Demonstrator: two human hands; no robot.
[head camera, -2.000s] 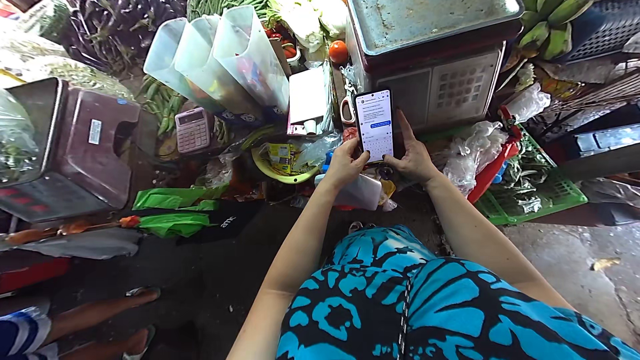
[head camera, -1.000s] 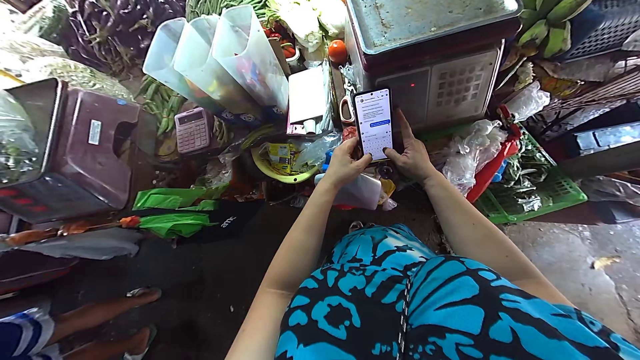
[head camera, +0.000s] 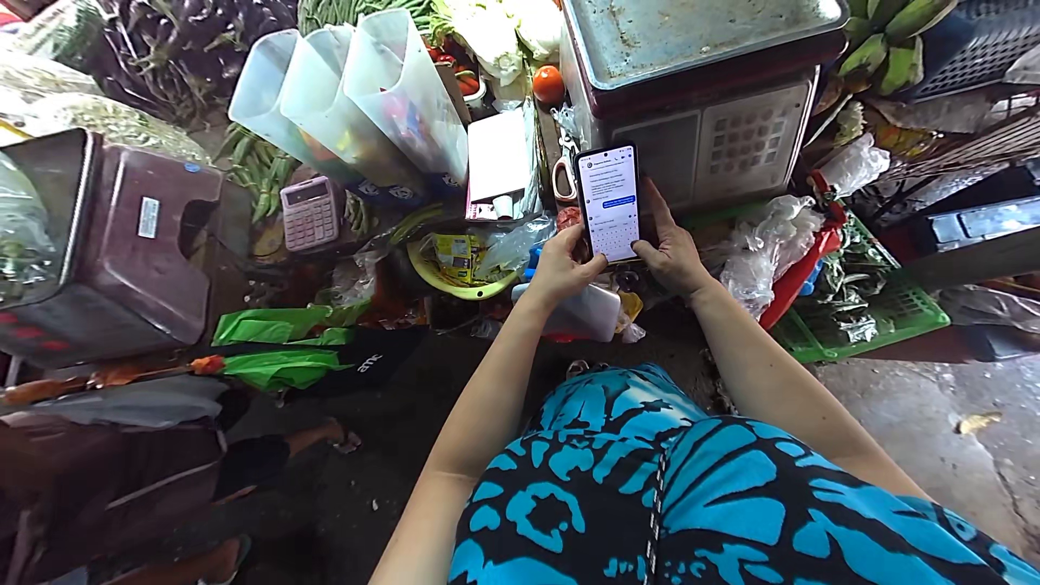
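Observation:
A smartphone (head camera: 609, 203) is held upright between my two hands, its lit screen facing me with a chat and an on-screen keyboard. My left hand (head camera: 566, 264) grips its lower left side, the thumb at the bottom edge. My right hand (head camera: 673, 253) holds the lower right side, with the thumb over the keyboard and a finger extended along the back edge. Behind the phone stands a weighing scale (head camera: 751, 146) with a metal tray (head camera: 707, 32) on top. Scissors with light handles (head camera: 563, 179) lie just left of the phone.
To the left are clear plastic holders (head camera: 398, 89), a pink calculator (head camera: 309, 215), a yellow bowl (head camera: 455, 284), green plastic bags (head camera: 280, 345) and a second scale (head camera: 154, 244). Eggplants (head camera: 195, 49) lie at the back. A green crate (head camera: 886, 325) stands at right. Another person's legs (head camera: 301, 443) show at lower left.
At lower left, the other person has shifted, and dark clothing now covers more of that corner. My hands keep the phone in nearly the same place.

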